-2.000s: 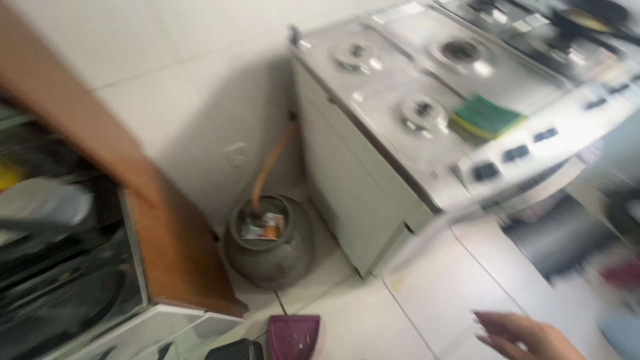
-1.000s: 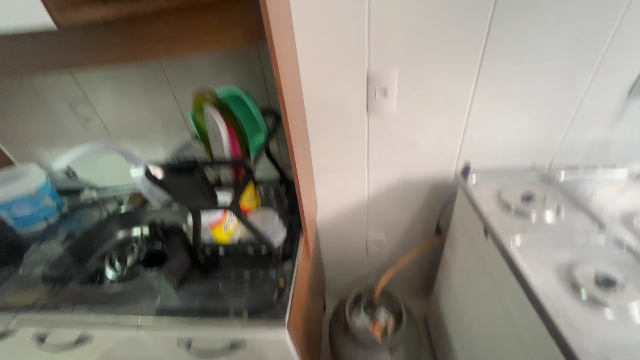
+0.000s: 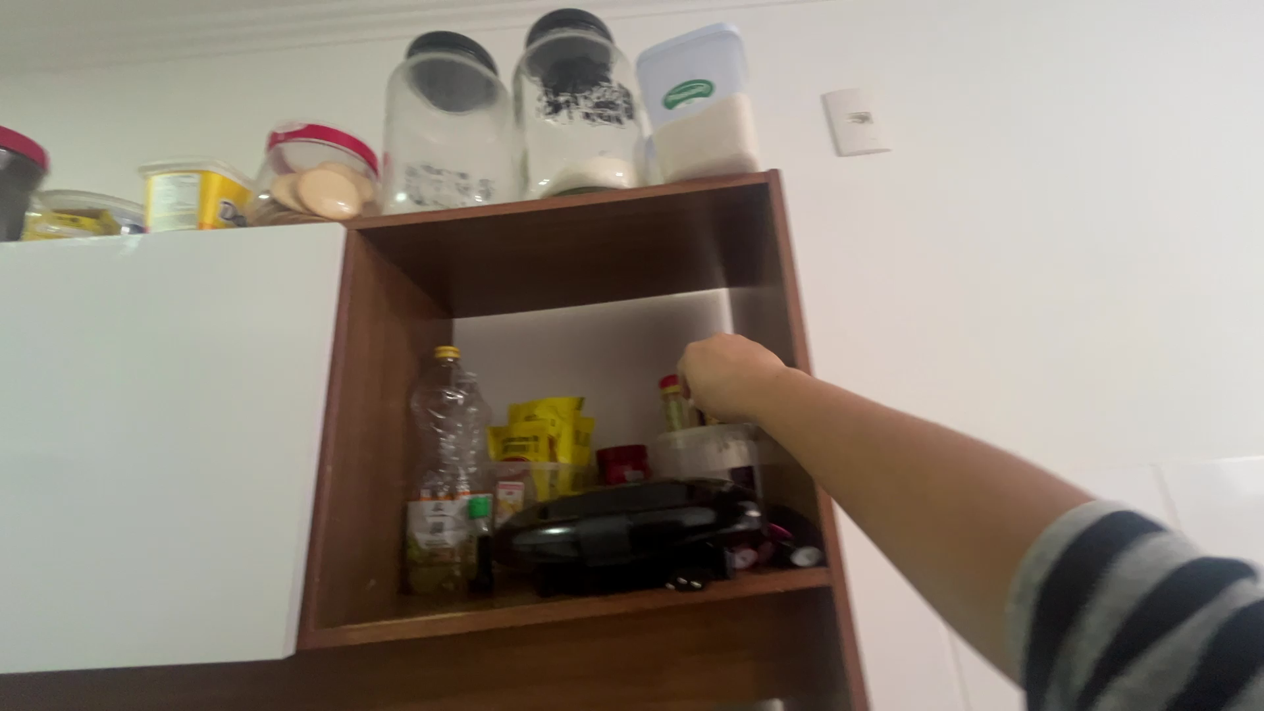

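My right hand [image 3: 733, 377] reaches into the open wooden shelf, above a translucent plastic tub [image 3: 703, 452] at its right side. The fingers point down behind the hand's back, beside a small spice jar with a red lid [image 3: 673, 403]; whether they grip anything is hidden. In front of the tub lies a glossy black appliance [image 3: 632, 528]. To the left are yellow packets [image 3: 543, 434] in a clear container, a dark red jar [image 3: 622, 464], a small bottle with a green cap [image 3: 480, 543] and a clear plastic bottle with a yellow cap [image 3: 446, 474]. My left hand is out of view.
Two big glass jars with black lids [image 3: 449, 128] [image 3: 578, 118], a tub of white powder [image 3: 703, 109] and a jar of round biscuits [image 3: 316, 183] stand on the cabinet top. A white cabinet door [image 3: 168, 444] is at the left, and a wall plate [image 3: 857, 121] at the right.
The view has swung up from the stove, gas cylinder and sink to the upper cabinet. A hand showed low over the floor two seconds ago; my right hand is now in the shelf.
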